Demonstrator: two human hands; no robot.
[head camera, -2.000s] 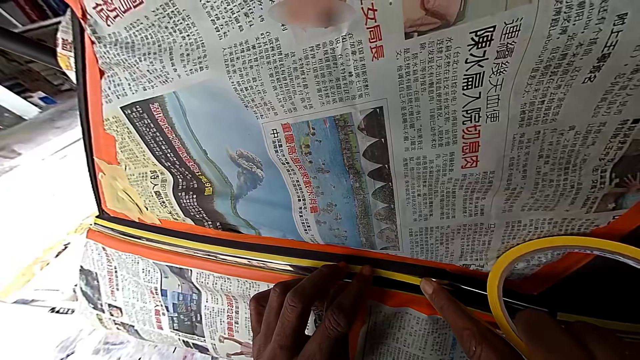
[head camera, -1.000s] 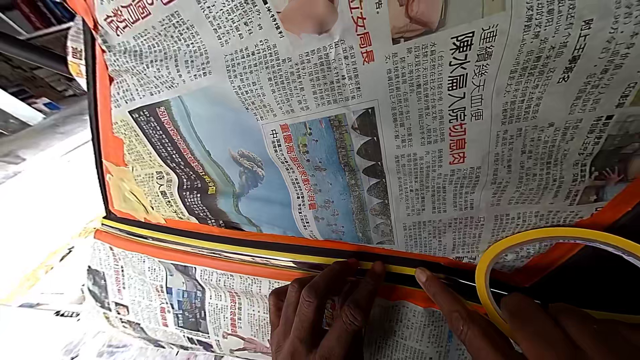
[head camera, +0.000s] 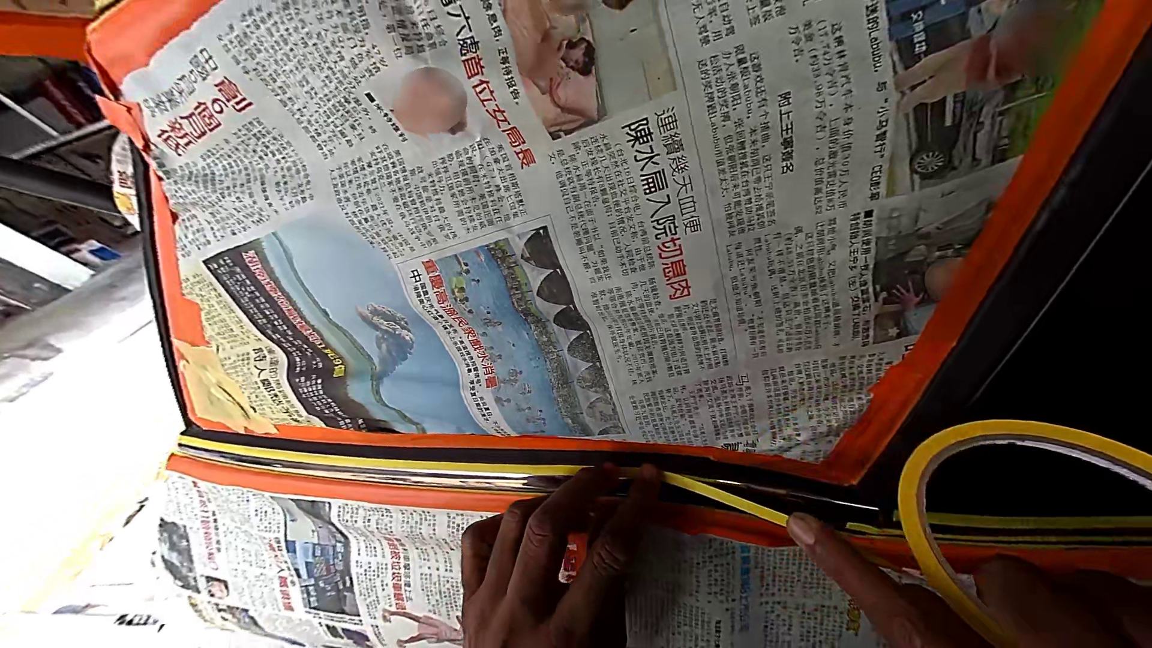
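A narrow strip of yellow masking tape (head camera: 378, 463) runs along a dark trim beside a shiny metallic strip. My left hand (head camera: 553, 562) rests its fingertips on the tape and trim at lower centre. To its right, the tape slants down to the index fingertip of my right hand (head camera: 864, 576), off the line of the trim. A large yellow tape roll (head camera: 920, 504) stands at the right, its lower part by my right hand's curled fingers, which are partly cut off by the frame. Newspaper (head camera: 558, 297) edged with orange masking tape (head camera: 990, 261) covers the panel above the trim.
More newspaper (head camera: 333, 558) with an orange tape border lies below the trim. A piece of cream tape (head camera: 216, 387) sits at the sheet's lower left corner. Glossy black surface (head camera: 1053, 378) shows at the right. Dark bars (head camera: 54, 184) and clutter are at the left.
The tape between my hands, earlier lying along the trim, now slants away from it below. My right index fingertip has moved lower relative to the trim. The view has shifted.
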